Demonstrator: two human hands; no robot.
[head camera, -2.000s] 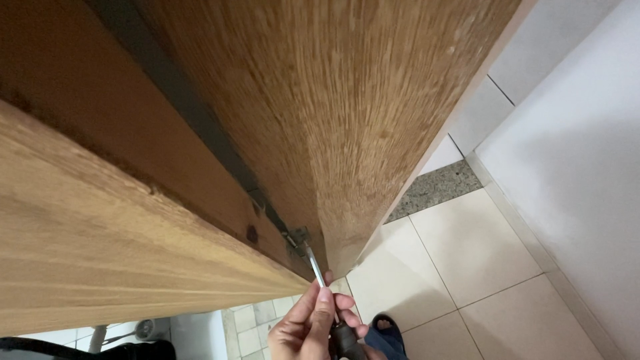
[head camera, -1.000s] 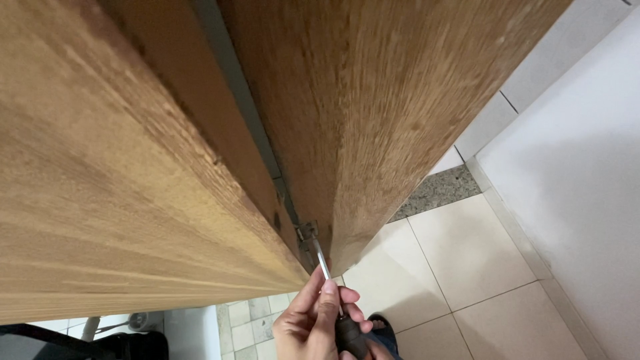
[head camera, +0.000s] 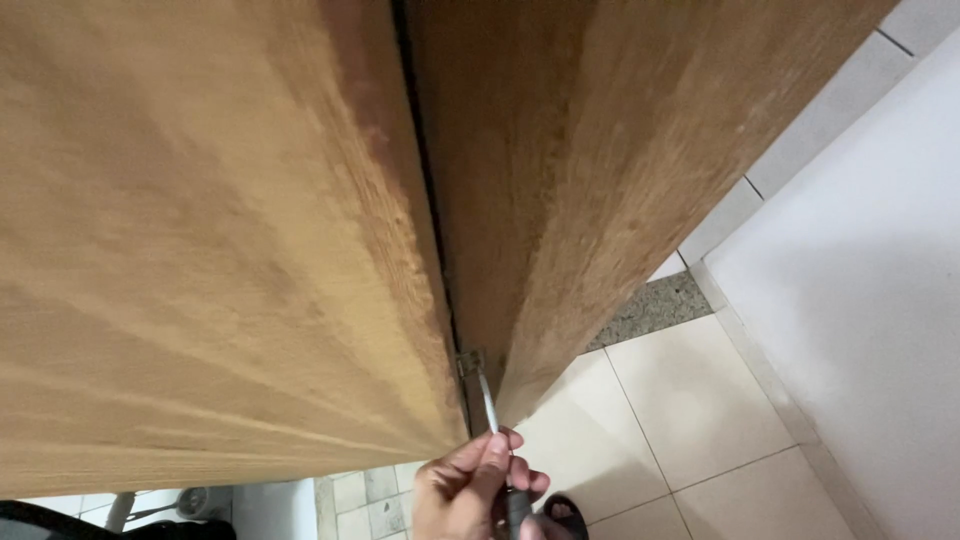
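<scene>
A screwdriver's metal shaft (head camera: 489, 401) slants up to a small metal hinge (head camera: 470, 363) low on the brown wooden door frame (head camera: 525, 187). My left hand (head camera: 465, 487) pinches the shaft between thumb and fingers. At the bottom edge, the dark screwdriver handle (head camera: 517, 510) is gripped by my right hand (head camera: 546, 528), which is mostly out of view. The tip meets the hinge area, but its exact seating is too small to tell. Left of the hinge stands a lighter wooden door (head camera: 225, 225), with a narrow dark gap between door and frame.
Beige floor tiles (head camera: 697, 405) and a speckled stone threshold (head camera: 652, 309) lie to the right, beside a white wall (head camera: 855, 300). A sandaled foot (head camera: 564, 514) shows below. Black and grey objects (head camera: 180, 517), partly hidden by the door, are at bottom left.
The door has swung toward the frame, and the gap between them has narrowed to a dark line. Both hands keep hold of the screwdriver at the hinge.
</scene>
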